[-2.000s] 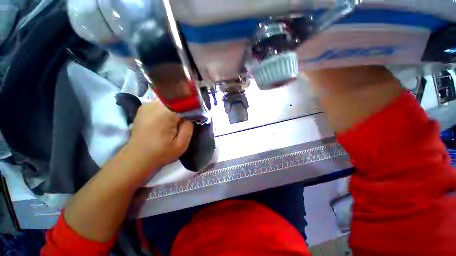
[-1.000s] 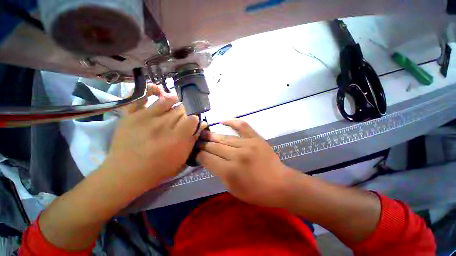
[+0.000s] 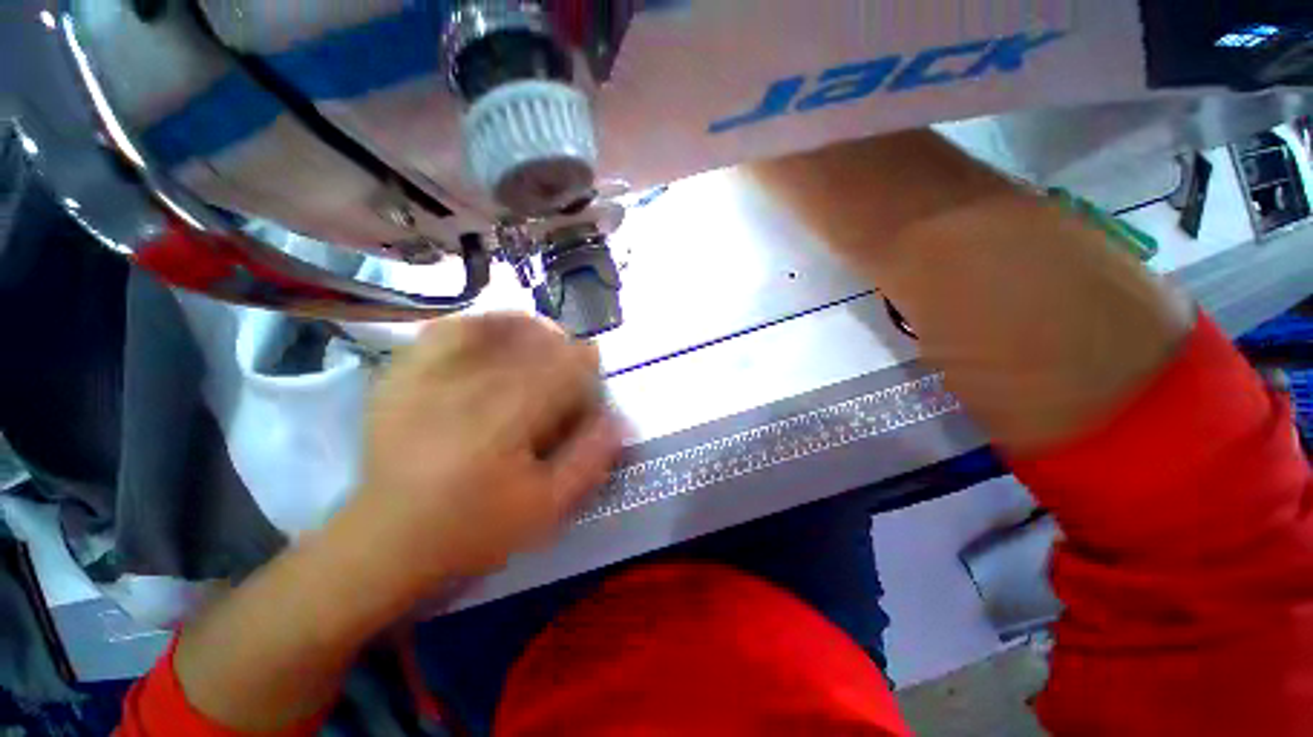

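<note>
My left hand (image 3: 483,425) is curled, slightly blurred, in front of the presser foot area, beside the light cloth (image 3: 298,432). Whether its fingers grip the cloth edge is hidden. My right forearm reaches behind the white machine head (image 3: 893,72); my right hand itself is hidden behind the head. The grey attachment (image 3: 585,295) hangs beside the needle area, just above my left hand. Dark grey cloth (image 3: 180,432) lies heaped at the left with the light cloth.
A white ribbed knob (image 3: 530,137) is on the machine head. A green-handled tool (image 3: 1116,226) lies at the right, partly covered by my forearm. A sliver of a black handle (image 3: 899,315) shows beside my forearm. A ruler strip (image 3: 778,441) runs along the table front.
My right hand has left the spot beside my left hand and gone up behind the machine head. My left hand stays near the needle area. The camera view has shifted.
</note>
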